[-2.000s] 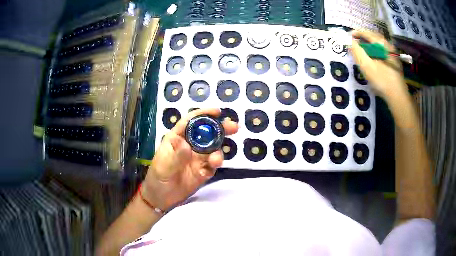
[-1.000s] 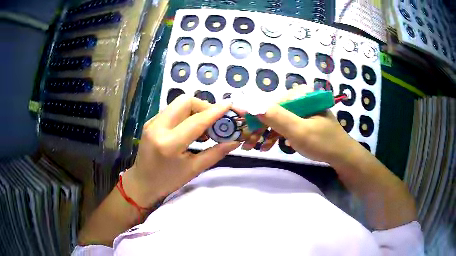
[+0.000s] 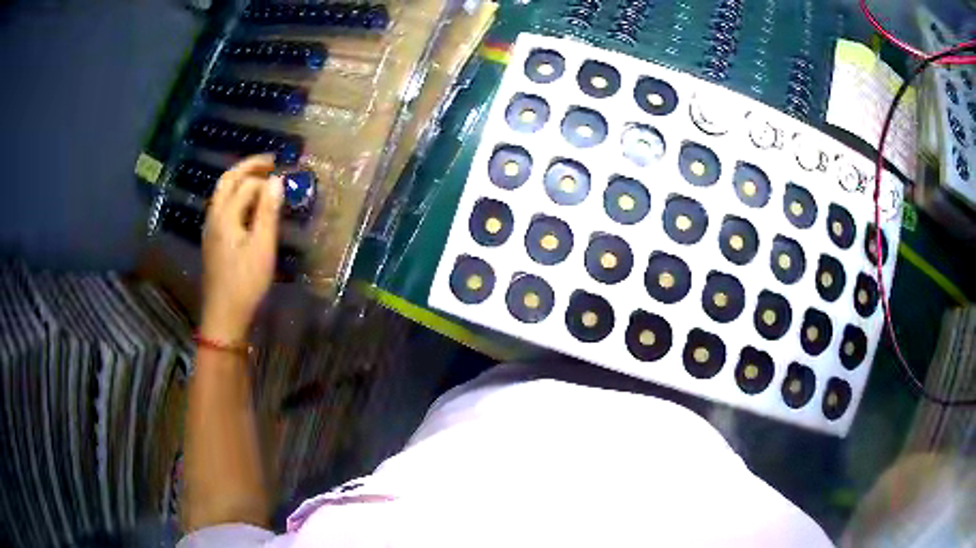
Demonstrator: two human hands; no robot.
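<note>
My left hand (image 3: 244,241) is over the clear plastic blister tray (image 3: 359,161) at the left. Its fingertips pinch a round speaker driver (image 3: 298,191) with a shiny blue centre, at the right end of a dark row. My right hand (image 3: 915,503) is only a blurred patch cut off at the lower right; its fingers and the green probe do not show. The white foam tray (image 3: 455,310) lies tilted on the green bench. Its far row holds several silver-ringed parts; most other cutouts show a tan dot.
Red and black wires (image 3: 880,214) hang across the foam tray's right side. A paper sheet (image 3: 867,102) and another filled foam tray (image 3: 952,118) are at the upper right. Stacked boards (image 3: 86,396) stand at the lower left, with more (image 3: 952,359) at the right.
My left hand has moved from over the foam tray to the blister tray. My right hand with the green probe has left the centre for the lower right edge. The view has shifted and turned.
</note>
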